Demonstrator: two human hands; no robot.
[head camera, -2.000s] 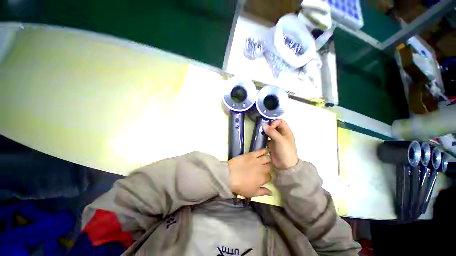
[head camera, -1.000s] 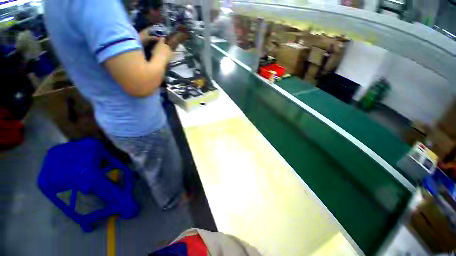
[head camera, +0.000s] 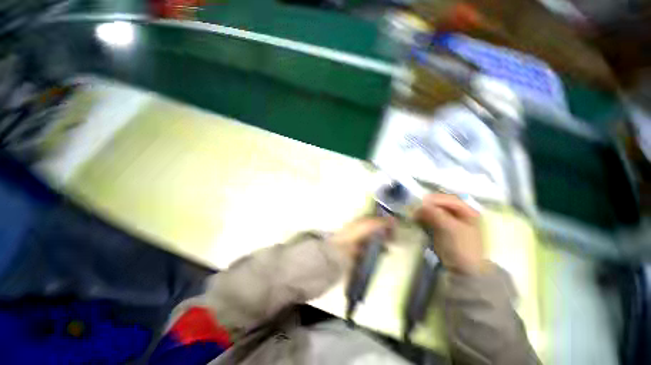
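Observation:
The view is blurred. Two dark hair dryers lie on the pale yellow bench (head camera: 214, 178), their handles pointing down toward me. The left hair dryer (head camera: 365, 274) shows its silver-ringed head near the bench's far edge. My left hand (head camera: 362, 234) is closed around its upper handle. My right hand (head camera: 453, 232) is closed at the head end of the right hair dryer (head camera: 421, 292) and hides its head. Whether a small part is between my fingers cannot be told.
A white parts tray (head camera: 389, 142) with a blurred whitish bowl (head camera: 467, 142) stands beyond the dryers. A blue-patterned tray (head camera: 510, 71) is behind it. The green conveyor (head camera: 285, 85) runs along the bench's far side. Dark clutter shows at the far left.
My view swung left to a person in a blue shirt, then back to the dryers. Compared with the earliest frame, my hands and the two handles are farther apart.

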